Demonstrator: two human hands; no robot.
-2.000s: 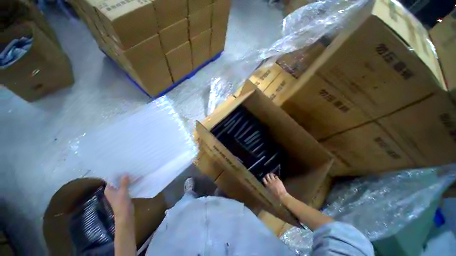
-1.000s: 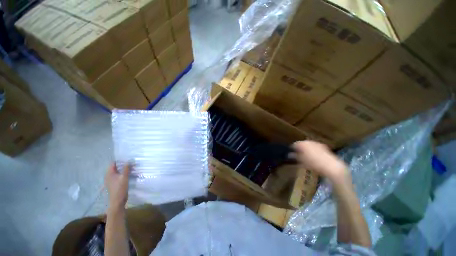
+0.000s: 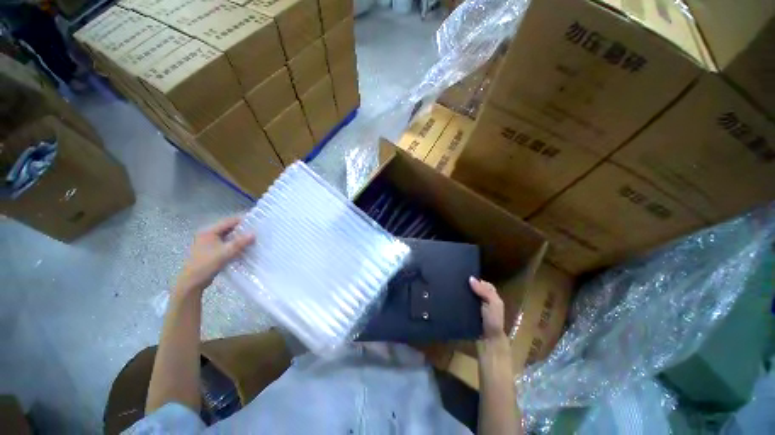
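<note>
My left hand (image 3: pixel 212 253) grips the left edge of a clear-white ribbed air-column bag (image 3: pixel 310 246), held tilted in front of my body. My right hand (image 3: pixel 489 307) holds a flat black item (image 3: pixel 446 293) by its right edge. The item has a small strap-like detail with metal dots. Its left part lies at the bag's lower right edge; whether it is inside the bag I cannot tell. Behind it, the open supply carton (image 3: pixel 501 223) holds dark items (image 3: pixel 399 214) standing in rows, partly hidden by the black item.
An open collecting carton (image 3: pixel 255 361) with dark wrapped items is at the lower left. Palletized cartons (image 3: pixel 246 102) stand across the aisle. Stacked printed cartons (image 3: pixel 595 127) rise at the right. Stretch film (image 3: pixel 620 297) and a green pack (image 3: pixel 714 348) are at the lower right. A distant open carton (image 3: pixel 76 191) is at the left.
My right hand has lifted the black item out of the supply carton and brought it beside the bag. My left hand has risen and tilted the bag.
</note>
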